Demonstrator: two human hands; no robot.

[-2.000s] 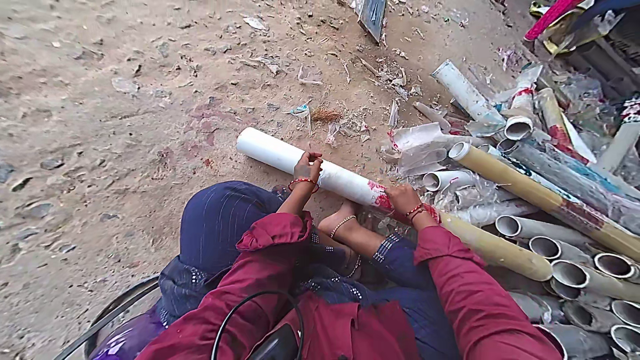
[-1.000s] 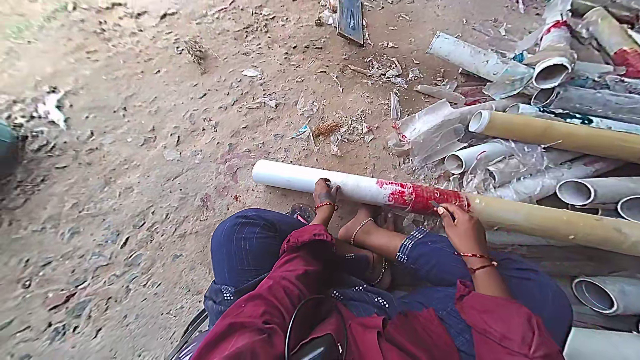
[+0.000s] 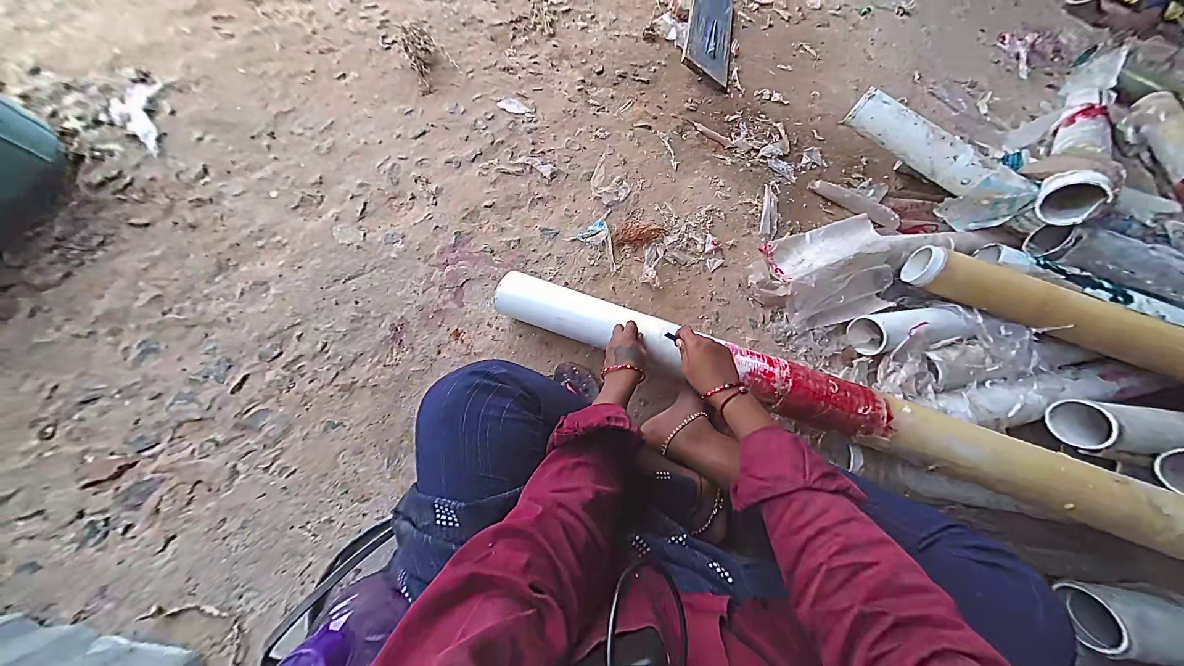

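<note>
A long plastic pipe (image 3: 583, 313) lies slantwise before my feet; its left end is white, its middle is covered in red with some writing, and its right part is yellowish-tan. My left hand (image 3: 625, 348) rests with its fingers on the white part. Just to its right, my right hand (image 3: 705, 359) is closed around a small dark tool (image 3: 671, 337), whose tip is at the white surface. What kind of tool it is cannot be told. My bare feet are beneath my forearms, close to the pipe.
Many used pipes and torn plastic film (image 3: 823, 268) are heaped at the right. A dark flat board (image 3: 709, 42) lies on the dirt ground at the top. Plastic scraps and coconut-like brown fibre (image 3: 638, 233) are beyond the pipe. A green rounded object (image 3: 28, 171) stands at the left edge.
My right hand has moved left along the pipe, from the red part to the white part beside my left hand. More red shows than two seconds ago.
</note>
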